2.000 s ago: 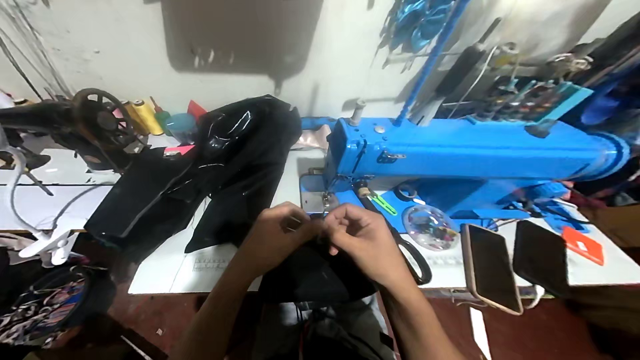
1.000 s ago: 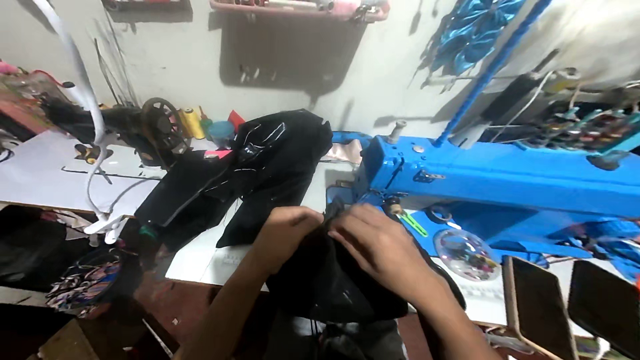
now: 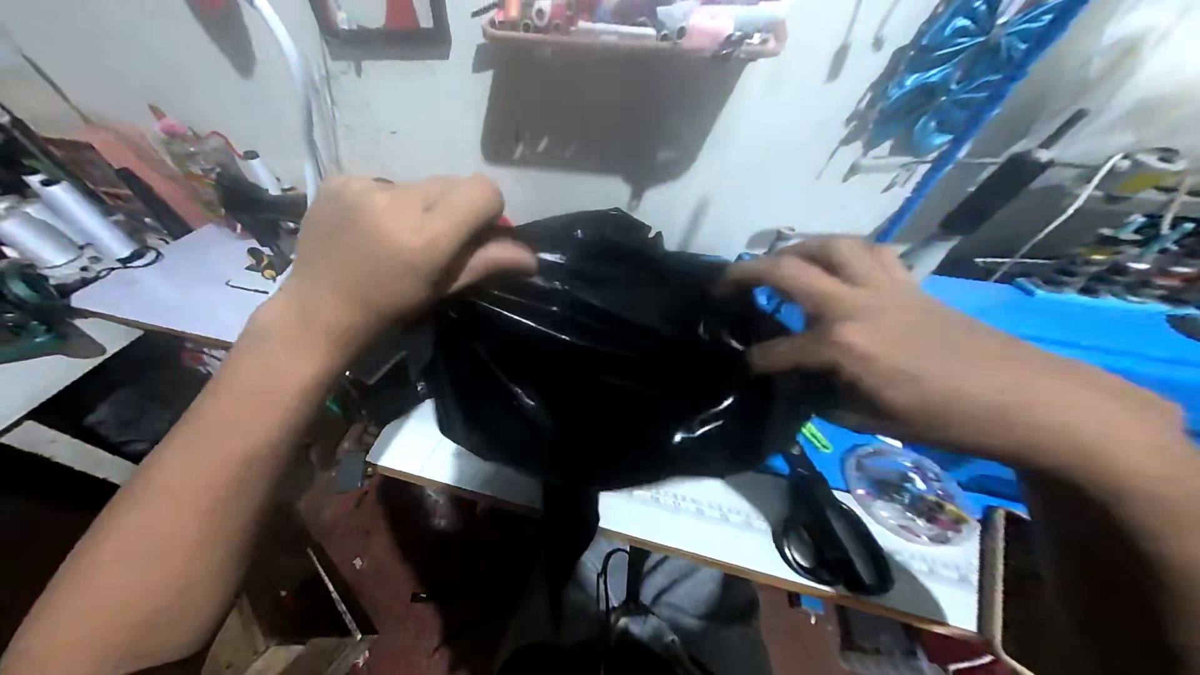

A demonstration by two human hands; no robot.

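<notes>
A glossy black garment piece [image 3: 600, 375] is held up above the white sewing table [image 3: 694, 525], its lower part hanging over the front edge. My left hand [image 3: 412, 234] grips its upper left side, thumb against the fabric. On the upper right side, my right hand [image 3: 816, 300] pinches the material between thumb and fingers, slightly blurred. Behind my right hand and forearm is the blue sewing machine [image 3: 1059, 328], mostly covered. Black-handled scissors [image 3: 830, 539] lie on the table below the right hand, beside a clear round container of small items [image 3: 909, 492].
Thread spools [image 3: 84, 220] stand at the left. A pink wall basket [image 3: 637, 39] holds more spools above. A blue shiny bow [image 3: 966, 75] hangs at upper right. The edge of a phone [image 3: 994, 581] shows at lower right. A green clip-like item [image 3: 816, 436] lies near the machine.
Both hands have risen and moved apart, lifting and spreading the black material they held close together by the machine. The view has shifted strongly. The scissors now show more fully.
</notes>
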